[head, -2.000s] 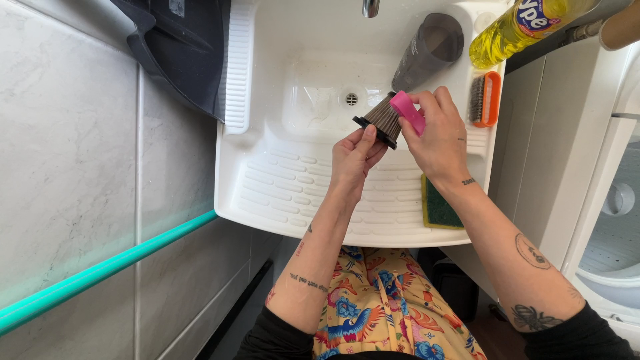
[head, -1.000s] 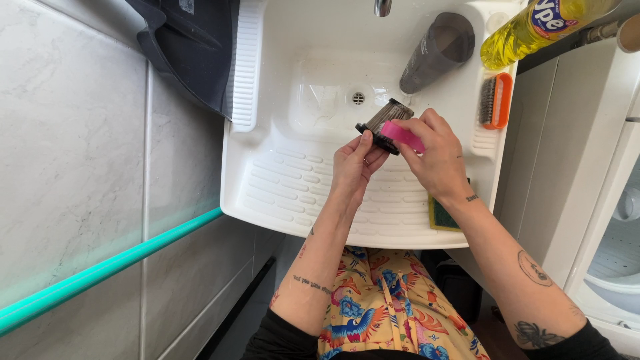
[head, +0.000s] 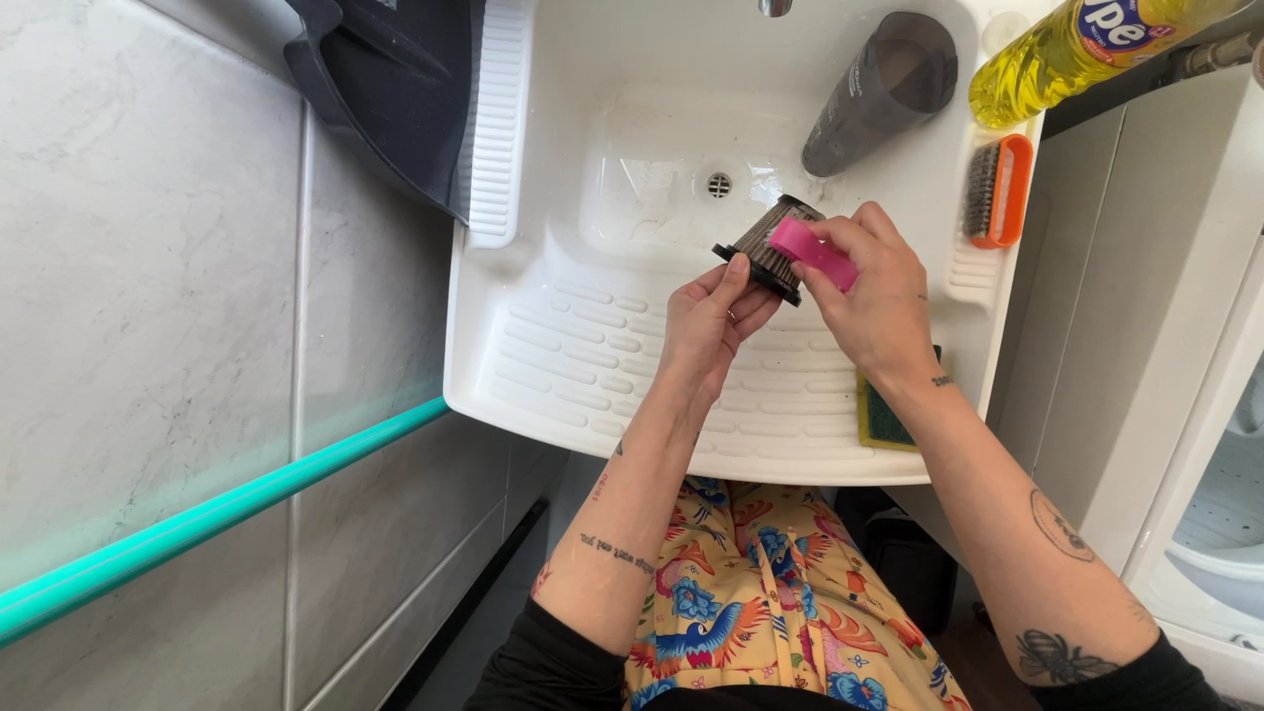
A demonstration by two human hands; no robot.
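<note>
My left hand (head: 713,321) holds a cone-shaped pleated filter (head: 760,235) by its black rim, over the ribbed front of the white laundry sink (head: 553,449). In my right hand (head: 874,296) is a small pink brush (head: 815,255), pressed against the filter's pleats; its bristles are mostly hidden. A dark translucent plastic container (head: 879,94) lies tilted in the basin beyond my right hand. Beneath my right wrist, partly covered, is a green and yellow sponge (head: 884,420).
On the sink's right ledge are an orange-backed scrub brush (head: 1005,193) and a bottle of yellow dish soap (head: 1047,64). A dark plastic dustpan (head: 405,89) overhangs the left edge. A turquoise pole (head: 227,518) leans at left; a white washing machine (head: 1210,553) stands at right.
The filter has turned in my left hand between the frames. The pink brush stays at its pleats, at a changed angle.
</note>
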